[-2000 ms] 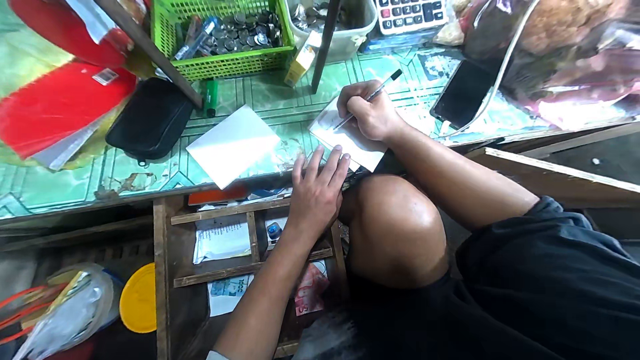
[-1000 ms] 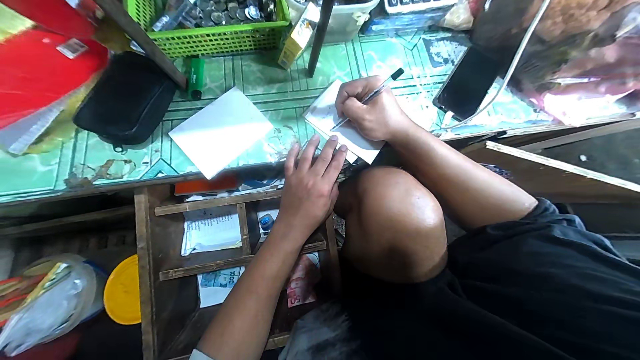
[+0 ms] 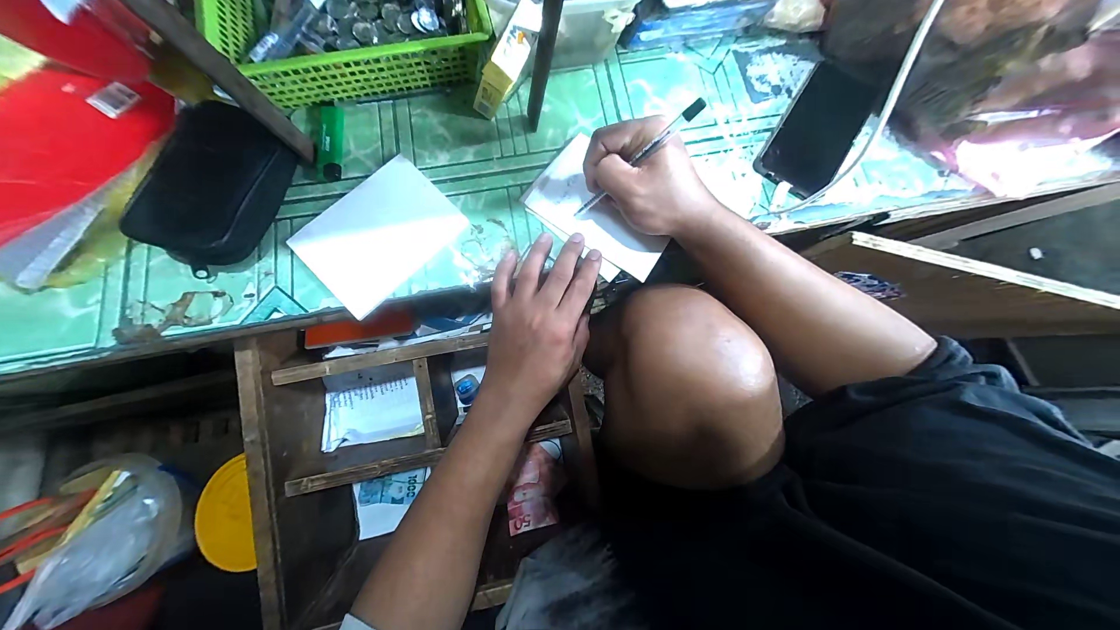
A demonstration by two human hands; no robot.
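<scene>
My right hand (image 3: 643, 175) is closed around a ballpoint pen (image 3: 656, 144) with a black end, its tip on a small stack of white paper (image 3: 617, 245) at the table's edge. Some faint marks show on the top sheet. With fingers spread, my left hand (image 3: 542, 319) lies flat at the lower left corner of that stack and holds nothing. Further left, a separate white sheet (image 3: 381, 232) rests on the green patterned table cover (image 3: 455, 140).
Behind are a green plastic basket (image 3: 367, 74) of coins, a small yellow and white box (image 3: 509, 61) and a smartphone (image 3: 818, 131) with a cable. A black zip pouch (image 3: 214, 184) and green lighter (image 3: 330, 142) lie left. Below, an open wooden drawer (image 3: 254, 455) holds banknotes and papers.
The right hand keeps its grip on the pen over the paper, with only slight movement. The left hand stays by the paper's lower edge.
</scene>
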